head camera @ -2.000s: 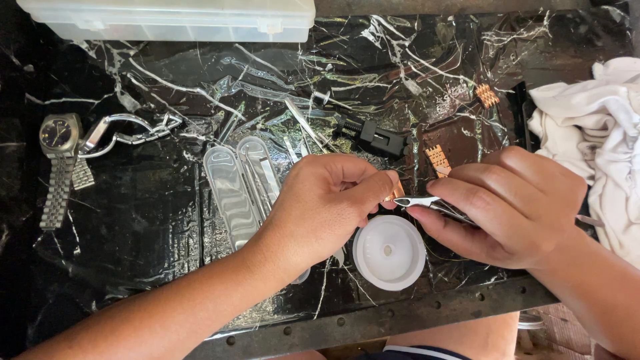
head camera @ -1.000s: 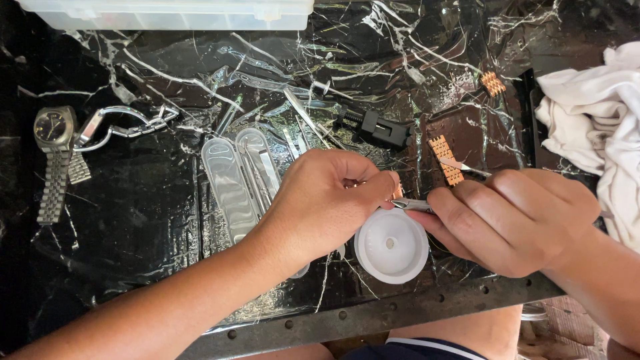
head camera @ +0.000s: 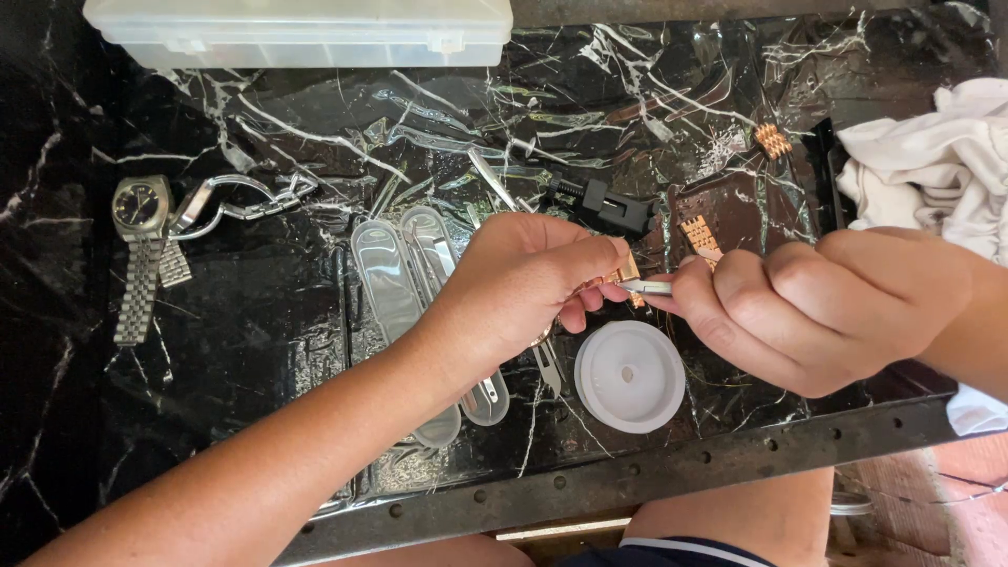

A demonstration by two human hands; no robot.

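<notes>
My left hand (head camera: 528, 291) pinches a rose-gold metal watch band (head camera: 628, 272) between thumb and fingers; part of it is hidden behind the fingers. My right hand (head camera: 811, 307) grips a slim silver metal tool (head camera: 652, 288), its tip against the band. Just below lies a round white plastic dish (head camera: 630, 376) with a small hole or spot at its centre. Above the hands is a black plastic band link-remover holder (head camera: 605, 206). A loose rose-gold band section (head camera: 699, 235) lies behind my right fingers, and a shorter one (head camera: 772, 141) lies at the upper right.
At the left lie a steel watch with a dark dial (head camera: 142, 206) and another silver watch (head camera: 197, 209). An open clear tool case (head camera: 386, 276) sits beside my left forearm. A translucent compartment box (head camera: 299, 35) stands at the back, white cloth (head camera: 929, 165) at the right.
The band in my left hand shows more than before. My right hand has closed around the tool, and its pointed end by the loose band section is less visible.
</notes>
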